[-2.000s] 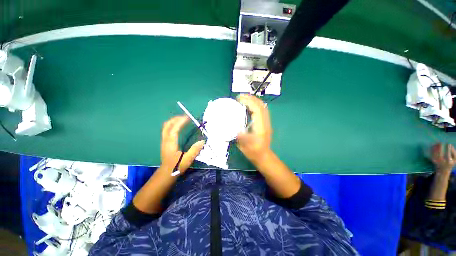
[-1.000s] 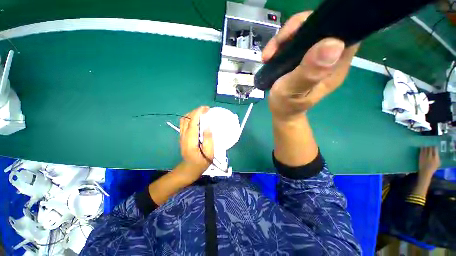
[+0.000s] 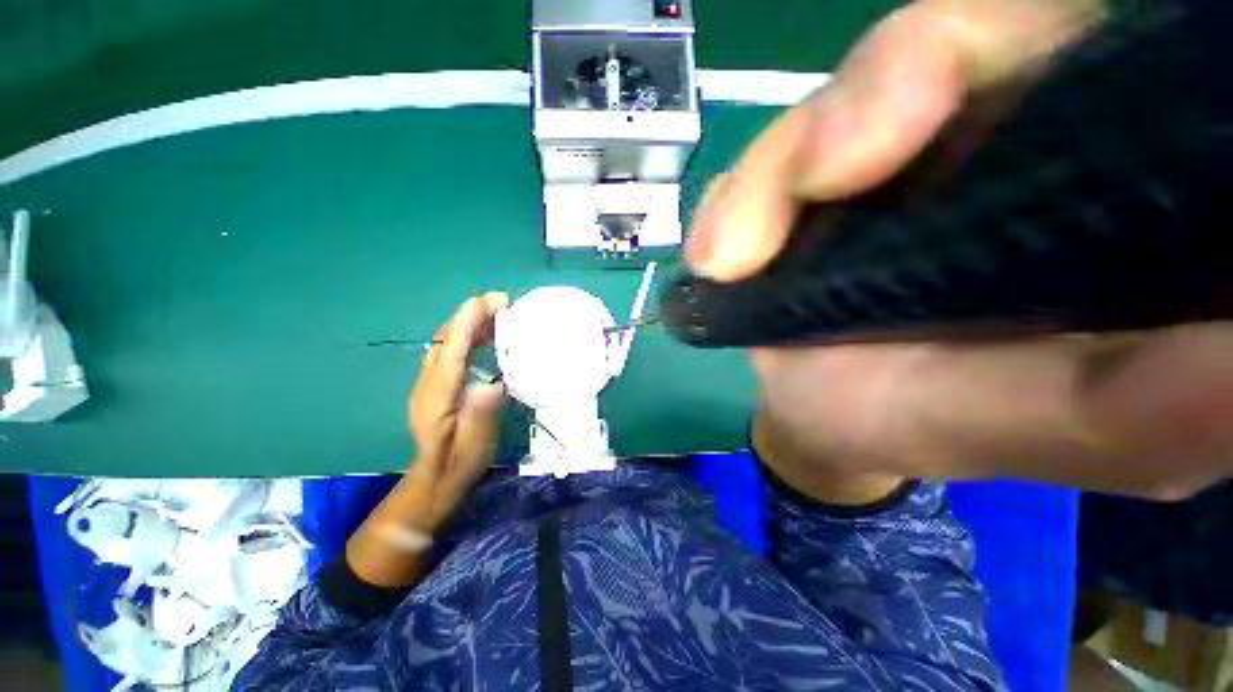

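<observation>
A white camera body (image 3: pixel 554 348) with a round top stands at the bench's front edge, its flared foot toward me. One white antenna (image 3: pixel 636 318) sticks up at its right. My left hand (image 3: pixel 457 392) is at the left side of the camera body, fingers along it, slightly blurred. My right hand (image 3: pixel 865 270), large and blurred near the lens, is closed around the black electric screwdriver (image 3: pixel 947 257). The thin bit points left and reaches the right side of the round top. Whether it touches a screw cannot be seen.
The grey screw feeder (image 3: pixel 615 135) stands behind the camera body. A white assembly (image 3: pixel 43 362) stands at the left bench edge. A blue tote (image 3: pixel 81 635) heaped with white parts is below left; more blue tote (image 3: pixel 1021 568) shows below right. A white strip (image 3: pixel 338 92) borders the belt.
My right hand has brought the screwdriver down and nearer the lens, its bit now at the camera body. My left hand has shifted outward to the body's left side. The view has turned left.
</observation>
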